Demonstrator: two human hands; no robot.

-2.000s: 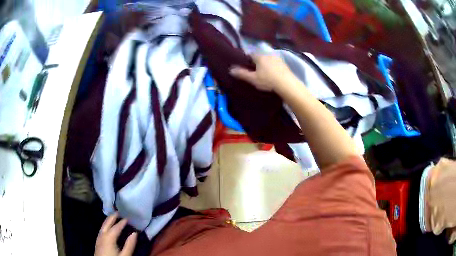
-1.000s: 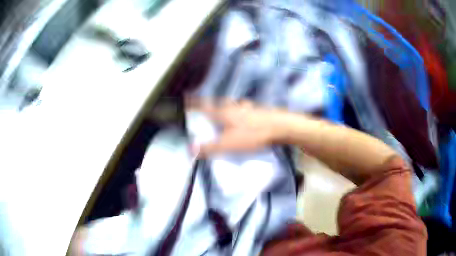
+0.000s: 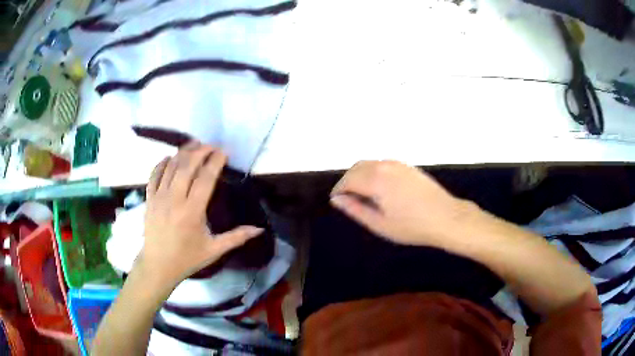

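The pale grey-blue garment with dark maroon bands point(image 3: 202, 97) lies on the table at the upper left and hangs over its front edge. My left hand point(image 3: 184, 208) rests with fingers spread on the garment at the table edge, over a maroon part point(image 3: 240, 243) that hangs below. My right hand point(image 3: 390, 201) is at the table's front edge, right of the garment, with fingers curled; whether it holds something small cannot be told.
Black-handled shears point(image 3: 583, 101) lie on the white table point(image 3: 418, 90) at upper right. Green point(image 3: 90, 243), red point(image 3: 43, 278) and blue point(image 3: 90, 313) baskets stand at lower left. A striped garment bundle point(image 3: 592, 250) hangs at right. A green round object point(image 3: 35, 96) sits far left.
The view has swung from the baskets to face the table. Pale garment cloth now lies on the table under my left hand. My right hand has moved off the cloth to the table edge.
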